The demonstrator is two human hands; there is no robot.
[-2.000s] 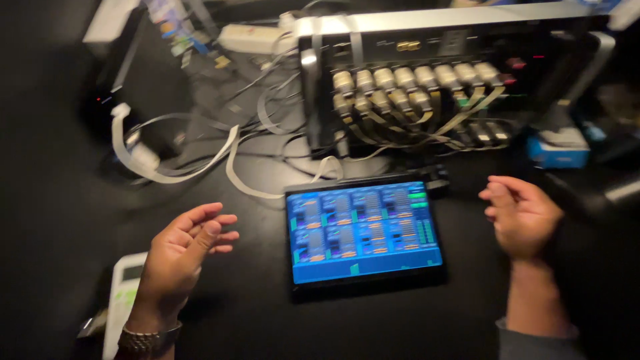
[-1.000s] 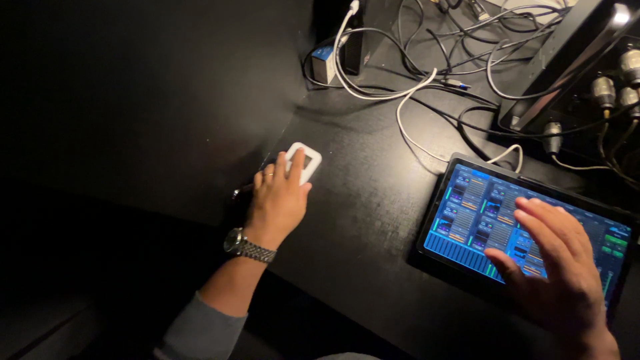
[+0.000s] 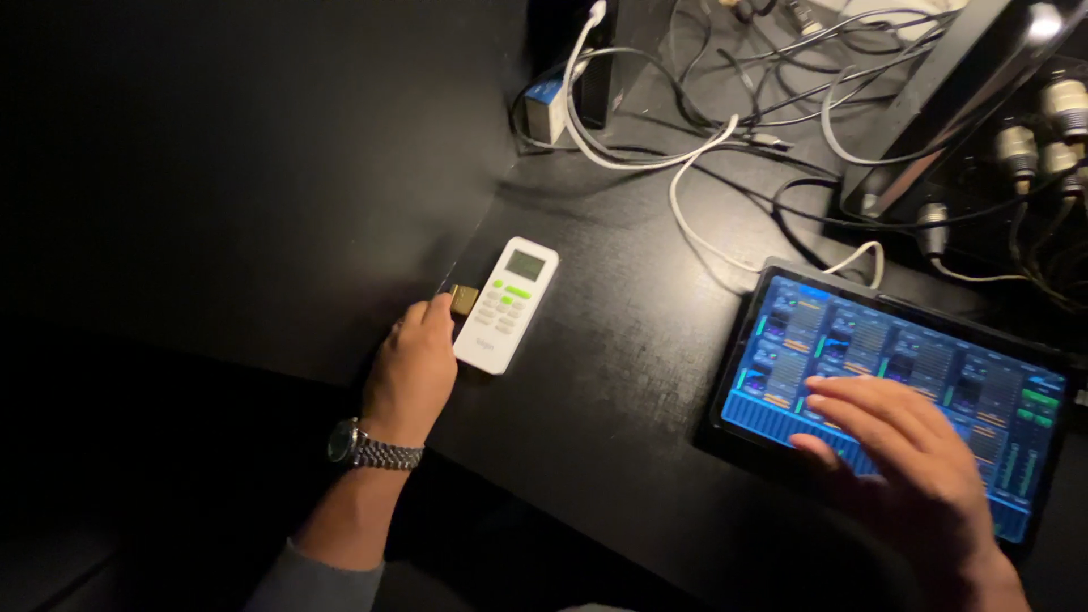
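Note:
My left hand (image 3: 412, 365), with a metal-band watch on its wrist, is at the left end of the black table. Its fingertips are at a small gold-coloured item (image 3: 463, 299), partly covered; whether they grip it cannot be told. Just right of that lies a white remote control (image 3: 507, 306) with a grey display and green buttons, face up. At the right, my right hand (image 3: 901, 450) hovers over or rests on a tablet (image 3: 786, 340) with a lit blue mixer-like screen. Its fingers are spread and hold nothing; contact with the screen cannot be told.
White and black cables (image 3: 671, 161) tangle across the back of the table. A small blue and white box (image 3: 546, 110) stands by a dark upright device. At the upper right a rack unit (image 3: 918, 110) has several metal connectors (image 3: 932, 228) plugged in. A dark panel borders the left.
My left hand was over the white remote control one second ago and is now left of it, at the gold-coloured item. My right hand stays over the tablet. The view swung left from two seconds ago.

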